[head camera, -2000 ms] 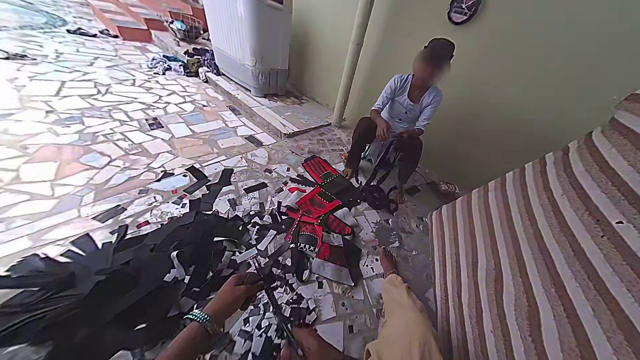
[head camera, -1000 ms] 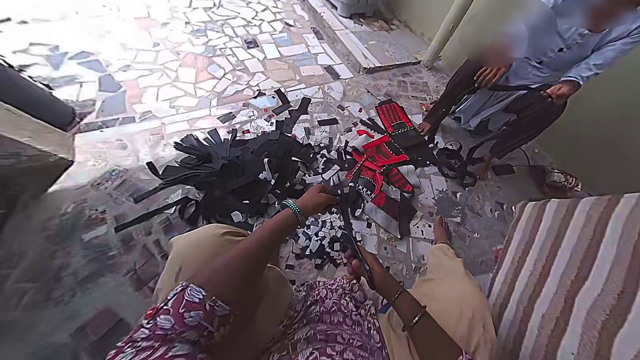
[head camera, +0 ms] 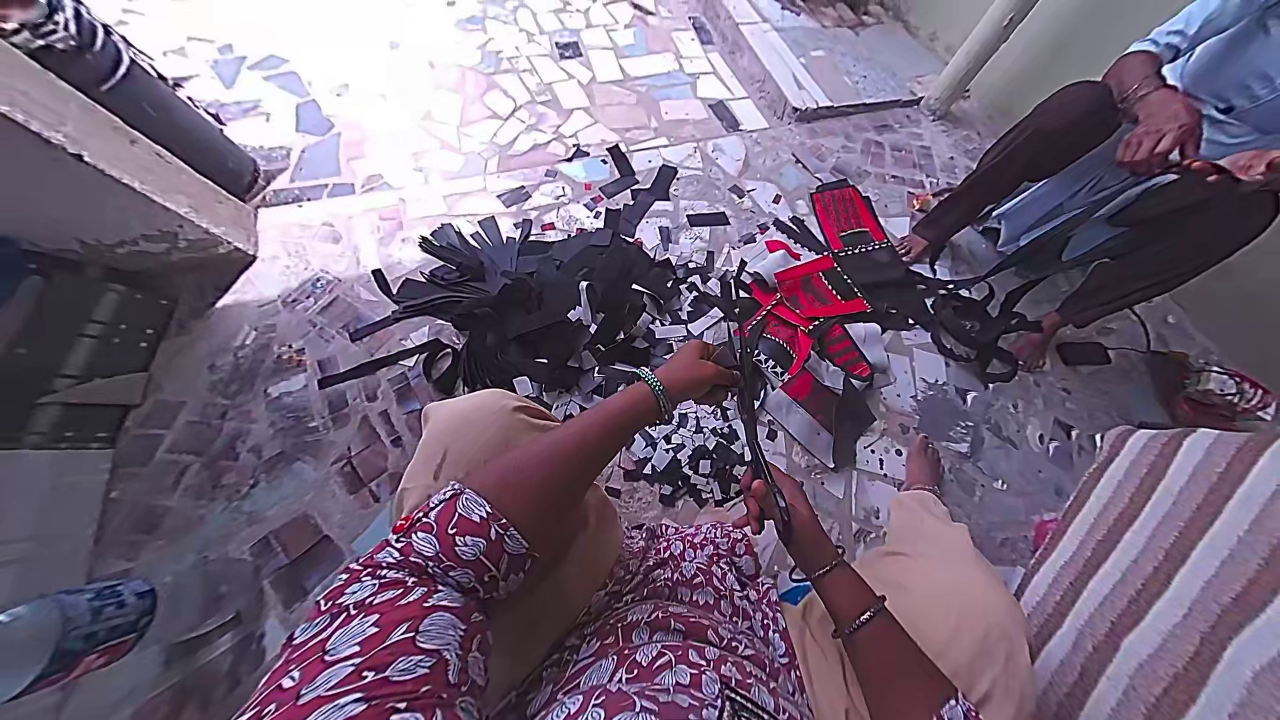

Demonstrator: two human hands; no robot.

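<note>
My left hand point(head camera: 700, 372), a beaded bracelet at its wrist, pinches a dark strip point(head camera: 740, 300) beside the blades of what look like long dark scissors point(head camera: 750, 425). The handles are in my right hand point(head camera: 785, 510), lower and closer to my lap. Blade opening is too blurred to tell. Beyond my left hand lies a heap of black strips point(head camera: 530, 290). Small black and white cut pieces point(head camera: 690, 450) are scattered on the floor below both hands. Red and black fabric pieces with white stitching point(head camera: 825, 290) lie ahead, right of the heap.
Another person point(head camera: 1150, 130) sits at the upper right, hands over their lap, near tangled black straps point(head camera: 975, 325). A striped cloth-covered surface point(head camera: 1170, 570) fills the lower right. At left stand a low wall edge point(head camera: 130, 150) and, lower, a bottle-like object point(head camera: 80, 635). Broken-tile flooring point(head camera: 600, 80) surrounds everything.
The view has swung down and to the right, bringing my lap into sight. Both hands remain at the dark strip and scissors.
</note>
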